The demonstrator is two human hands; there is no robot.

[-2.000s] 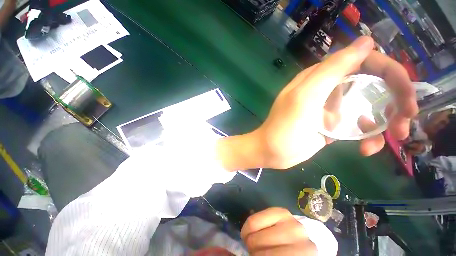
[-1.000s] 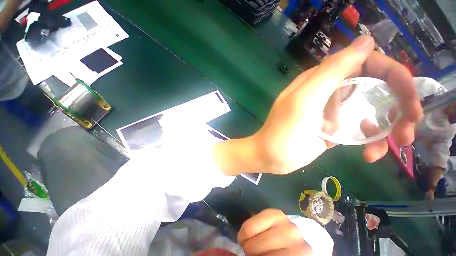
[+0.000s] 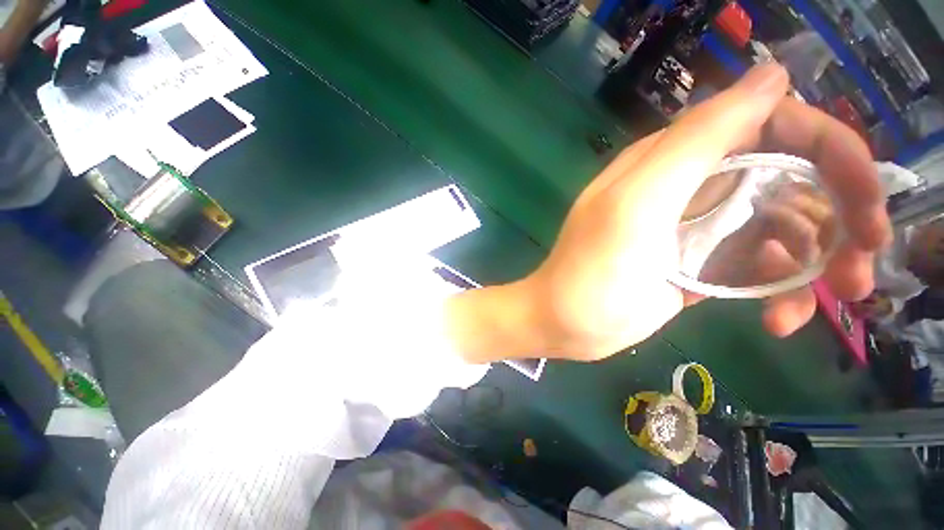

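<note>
My left hand (image 3: 662,228) is raised at centre right, with its fingers curled around the edge of a round clear lens or cover (image 3: 750,228) with a thin white rim. Fingers show through it. A die-cut adhesive sheet (image 3: 300,273) with a white border and dark area lies on the green mat, partly behind my left sleeve. A second sheet (image 3: 453,275) shows beside it, mostly hidden by the wrist. My right hand is out of view; only a white sleeve (image 3: 652,504) shows at the bottom edge.
A solder wire spool (image 3: 174,215) and printed papers (image 3: 135,93) are at left. A tape roll (image 3: 695,388) and a tub of small metal parts (image 3: 668,427) are at lower right. An orange-brown scrap (image 3: 530,447) lies near the front edge. Other people show at far right.
My right fist has left the view at the bottom, uncovering the small scrap. My left hand still holds the clear cover, shifted slightly right, with less glare on it.
</note>
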